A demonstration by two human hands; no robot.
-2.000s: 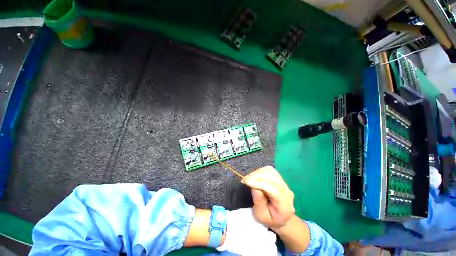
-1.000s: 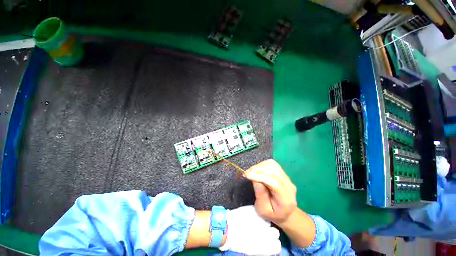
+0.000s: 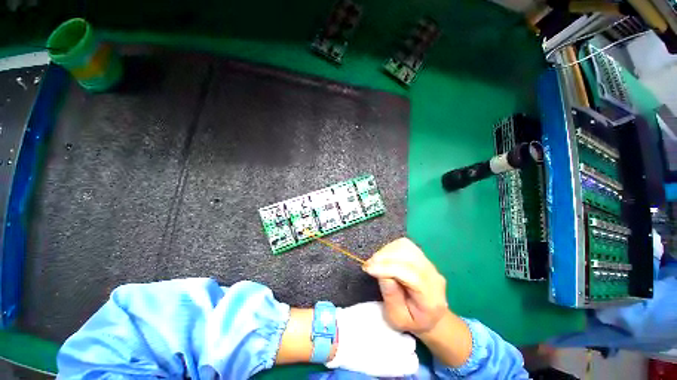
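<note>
A green PCB panel (image 3: 323,214) of several small boards lies on the black mat. My right hand (image 3: 408,286), bare, pinches a thin orange-brown applicator stick (image 3: 338,250). The stick's tip meets the second board from the left end, near its lower edge. My left hand (image 3: 371,340), in a white glove, lies below the right hand, with a light blue strap on the wrist. Its fingers are hidden, and whether it holds anything does not show. It does not visibly touch the panel.
A green cup (image 3: 87,57) stands at the mat's far left. Two darker panels (image 3: 412,52) lie beyond the mat. A black flashlight (image 3: 486,168) rests against a slotted rack (image 3: 512,200). A blue-edged board rack (image 3: 558,185) stands at right. A blue-edged tray (image 3: 21,185) is at left.
The view has shifted slightly. The stick's tip has moved a little left and down on the second board. The right hand keeps its grip, and the left hand has barely moved.
</note>
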